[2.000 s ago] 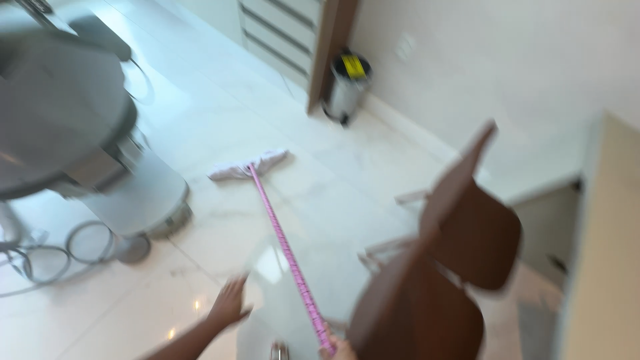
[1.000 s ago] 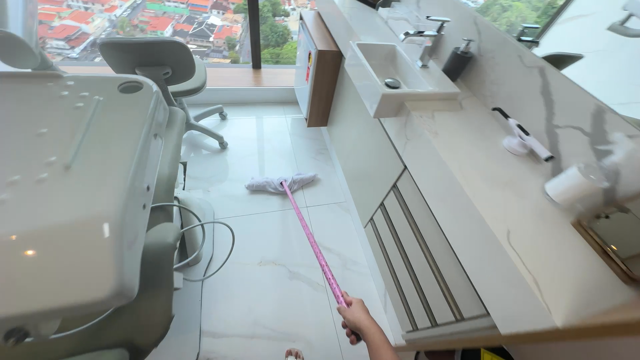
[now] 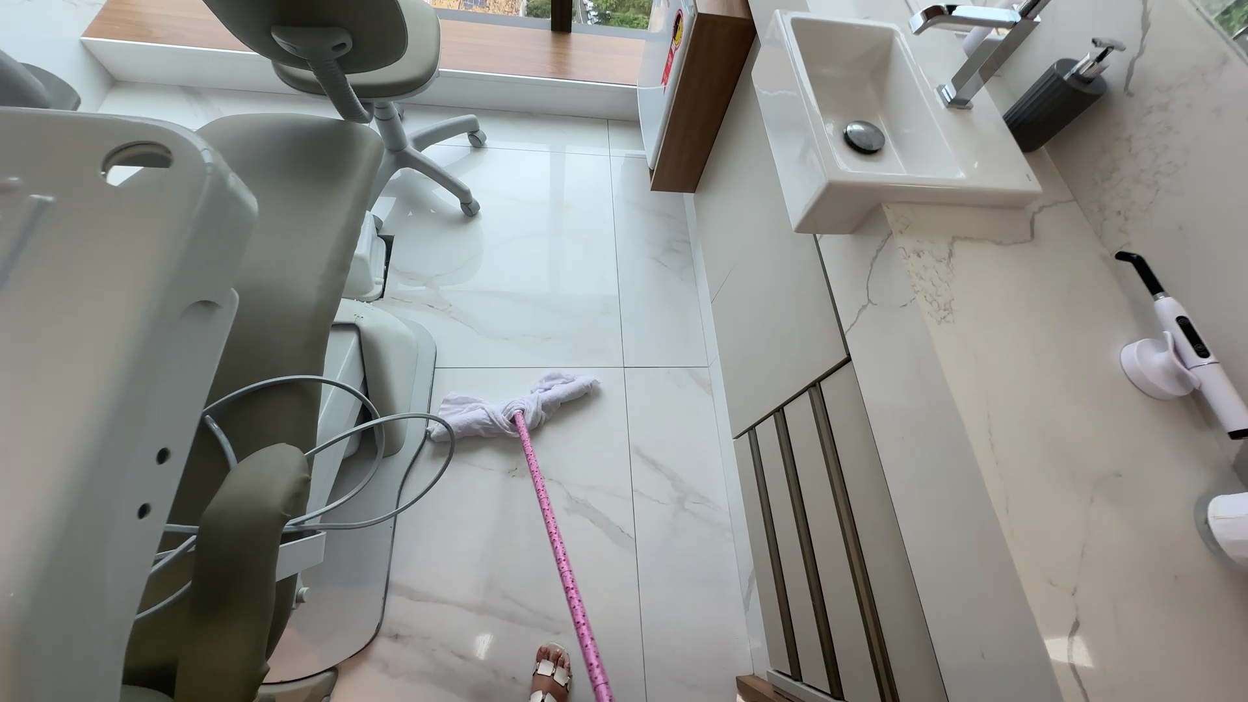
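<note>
A pink patterned pole [image 3: 561,546] runs from the bottom edge of the head view up to a white cloth [image 3: 517,408] wrapped around its far end. The cloth lies on the glossy marble-look floor tiles [image 3: 526,292], its left end against the base of the dental chair. Neither my left hand nor my right hand shows in this view; the pole's near end is cut off by the lower edge. My sandalled foot [image 3: 551,673] stands just left of the pole.
At left are the dental chair [image 3: 292,214], its delivery unit [image 3: 88,390], looping grey hoses [image 3: 429,417] and a wheeled stool [image 3: 390,127]. On the right, a marble-look counter [image 3: 1033,468] bears a white sink [image 3: 907,185], a dark soap dispenser [image 3: 1058,97] and a dental curing light [image 3: 1189,351].
My right hand, on the pole one second ago, is out of view. My left hand showed only two seconds ago. The cloth end is now beside the dental chair's base. The view has swung strongly.
</note>
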